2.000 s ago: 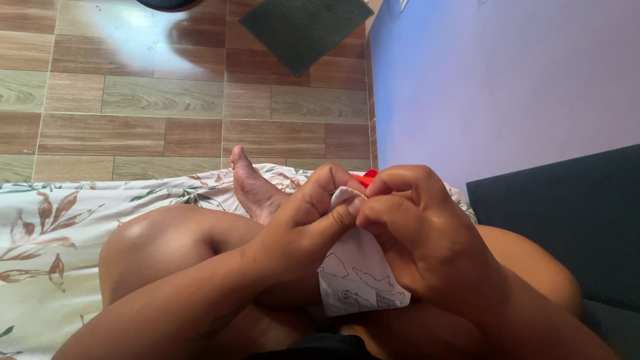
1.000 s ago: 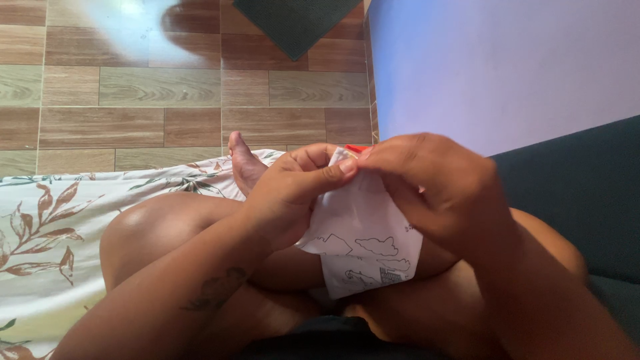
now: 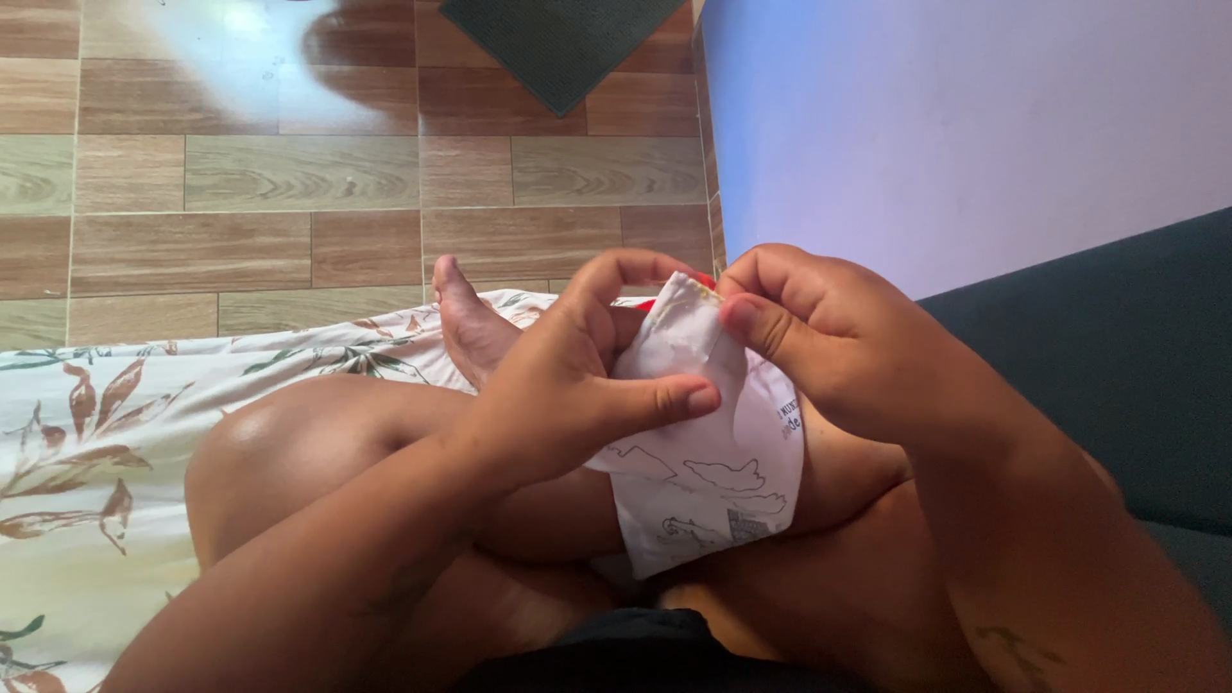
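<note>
A white cloth piece point(image 3: 712, 510) printed with black line drawings and some writing hangs from both hands over the crossed legs. My left hand point(image 3: 616, 375) holds it, thumb across the front and fingers behind its upper part. At its top right corner my right hand point(image 3: 808, 327) pinches the edge between thumb and forefinger. Small yellowish marks, perhaps stitches, run along that top edge. Bits of something red point(image 3: 707, 281) show behind the cloth and between the fingers; what it is cannot be told. Whether a needle is held cannot be seen.
Under the legs lies a sheet point(image 3: 96, 452) with a leaf pattern. Beyond it is a wood-look tiled floor point(image 3: 318, 173) with a dark mat point(image 3: 568, 48). A pale wall point(image 3: 962, 125) rises at the right, beside a dark padded surface point(image 3: 1088, 356).
My left hand has opened its thumb away from the cloth's top edge, lower on the front. The hands have moved slightly apart, and more of the top edge shows.
</note>
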